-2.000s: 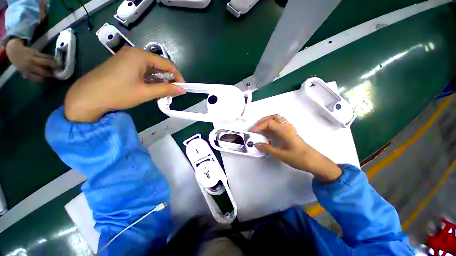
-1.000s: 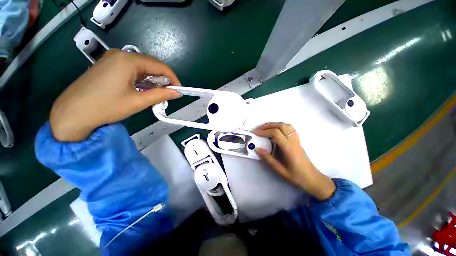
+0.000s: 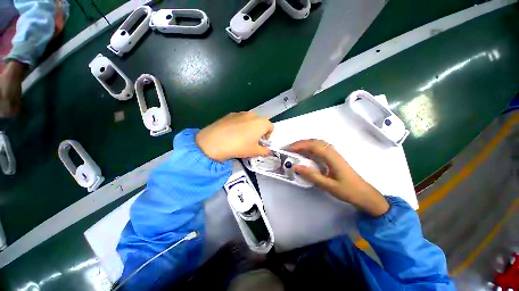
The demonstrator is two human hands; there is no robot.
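A white oval housing with a round dark dot lies at the centre on white paper. My right hand grips its right end, thumb near the dot. My left hand, slightly blurred, is at its left end, fingertips pinched on a small pale piece; its shape and whether it is part of a shell are hidden. A long white housing with a dark slot lies lengthwise just below my left hand, nearest my body.
A spare white housing lies at the paper's right edge. Several white shells, one of them here, lie on the green belt. A grey post slants down behind the paper. Another person's hand is at the left edge.
My left hand has moved right and down to the central housing. The large shell it held up no longer shows separately. My right hand stays on the housing. More belt shells show.
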